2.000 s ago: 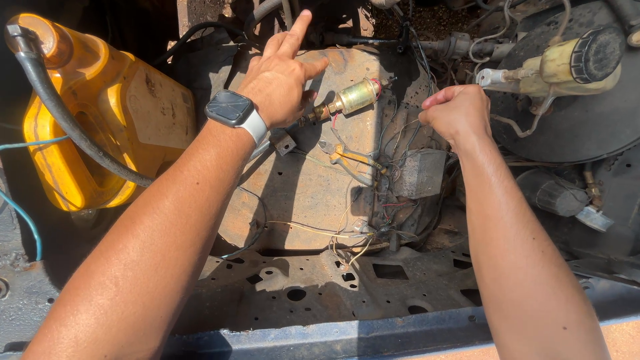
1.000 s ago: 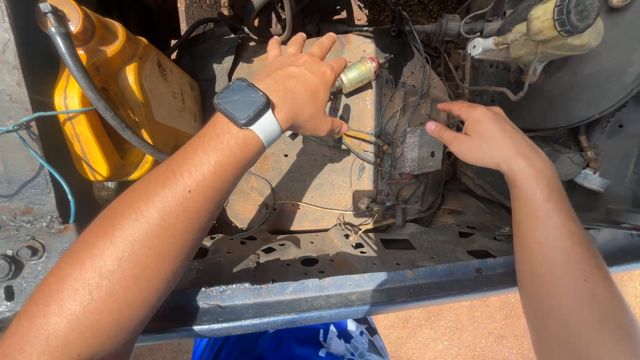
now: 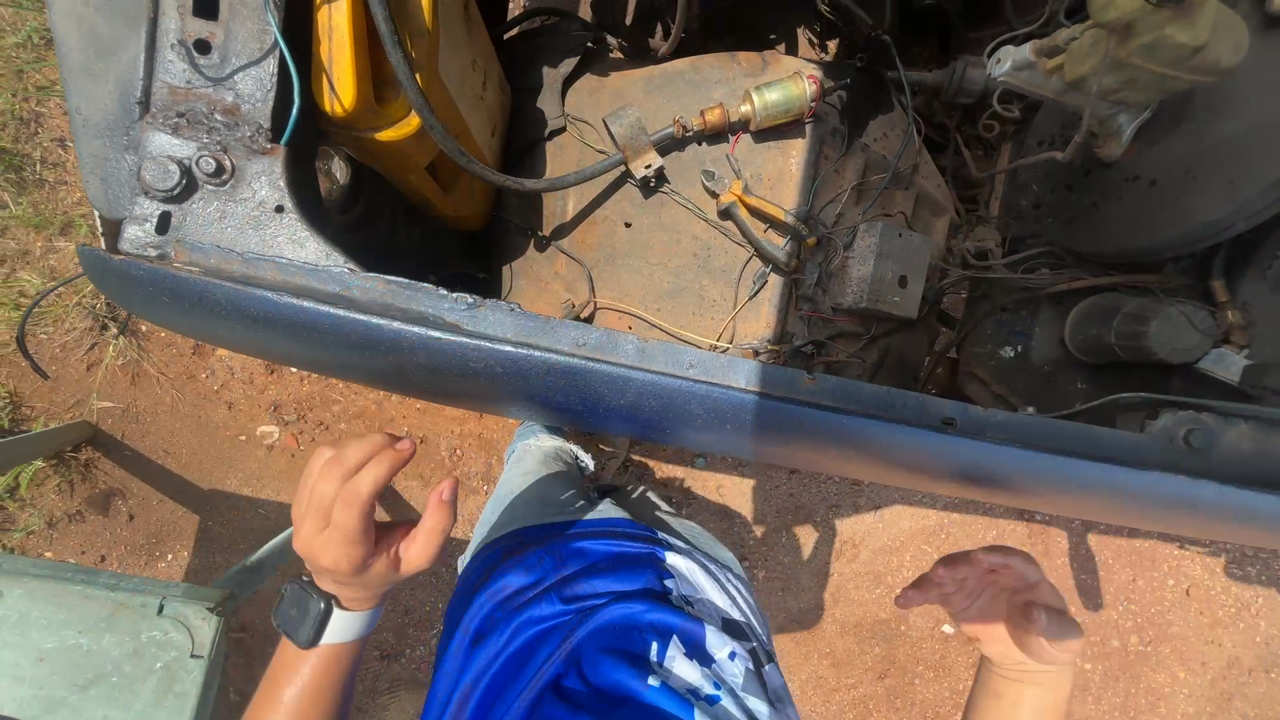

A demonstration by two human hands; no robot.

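My left hand [image 3: 365,520], a smartwatch on its wrist, is held over the dirt ground, fingers apart and holding nothing. To the right, my right hand [image 3: 1000,605] is also empty, its fingers loosely curled. Beyond the blue fender edge, yellow-handled side-cutting pliers [image 3: 762,220] lie on a rusty metal panel with their jaws toward the fuel pump. That metal cylindrical pump [image 3: 778,101] joins a black rubber hose [image 3: 520,184] by a brass fitting. A metal bracket [image 3: 632,143] sits around the hose. Loose thin wires [image 3: 660,322] run across the panel.
The vehicle's blue fender edge [image 3: 600,385] crosses between my hands and the engine bay. A yellow plastic jug [image 3: 420,100] stands at the upper left. A fluid reservoir [image 3: 1150,50] is at the upper right. A pale green metal table [image 3: 100,640] stands at the lower left.
Both hands have drawn back from over the engine bay to this side of the fender. The pliers, partly covered by my left hand one second ago, now show fully. The view has shifted.
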